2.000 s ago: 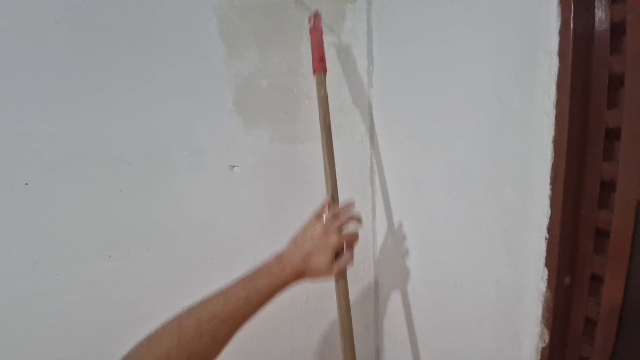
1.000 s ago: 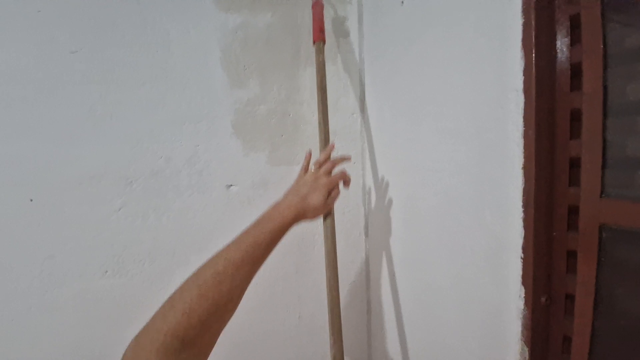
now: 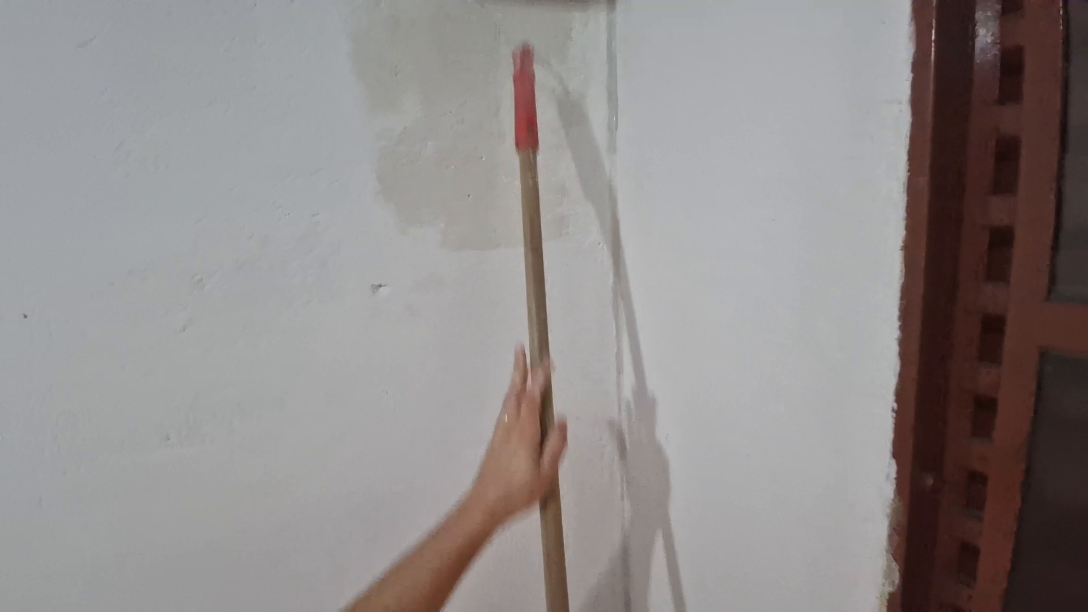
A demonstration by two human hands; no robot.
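A long wooden pole with a red plastic grip end stands nearly upright before a white wall. My left hand reaches in from below, its back showing and fingers pointing up. Its fingers lie along the left of the pole and its thumb on the right, extended rather than wrapped round it. At the top edge shows a sliver of what may be a paint roller. A greyish, damp-looking patch marks the wall behind the pole. My right hand is outside the frame.
A vertical seam or corner line runs down the wall just right of the pole. Shadows of the pole and hand fall across it. At the far right stands a reddish-brown frame with a row of square notches and dark panes.
The pole and its red end have moved down against the wall since a second ago. My left hand has moved lower, and its spread fingers are now more upright.
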